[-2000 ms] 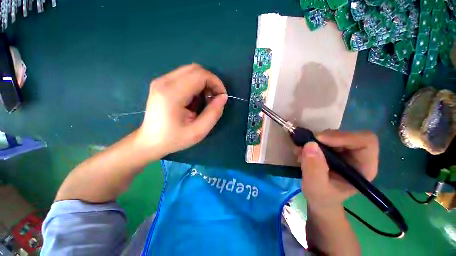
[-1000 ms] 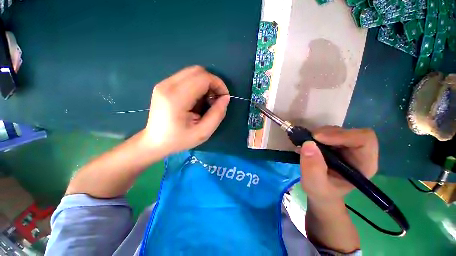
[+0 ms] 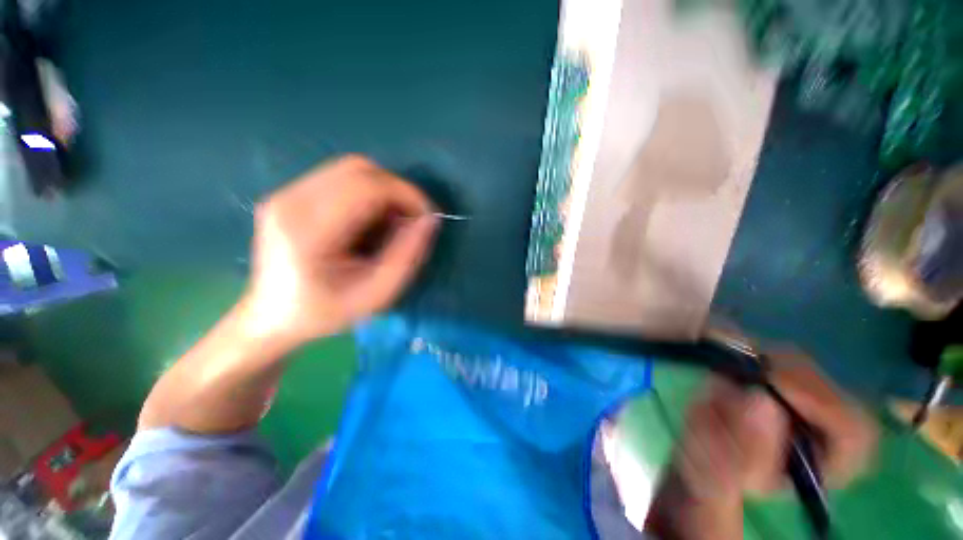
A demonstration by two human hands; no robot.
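Note:
My left hand [image 3: 343, 240] pinches the thin solder wire [image 3: 452, 217] between thumb and forefinger, left of the board, with the wire's short end pointing right and touching nothing. My right hand [image 3: 776, 427], blurred, holds the black soldering iron [image 3: 805, 464] low at the right, past the board's near edge; its tip is too blurred to tell. A row of small green circuit boards [image 3: 554, 174] lies along the left edge of the beige backing board [image 3: 676, 158], which has a brown stain. The picture is blurred, so single joints cannot be seen.
A heap of green circuit boards [image 3: 876, 63] lies at the upper right. A round tan-rimmed dish [image 3: 898, 237] stands right of the board. A dark object [image 3: 37, 127] lies at the far left, above a blue item [image 3: 63, 283]. The blue apron [image 3: 454, 443] is below the bench edge.
My left hand has moved left, drawing the wire's end away from the green boards. My right hand has moved down and right, taking the iron off them.

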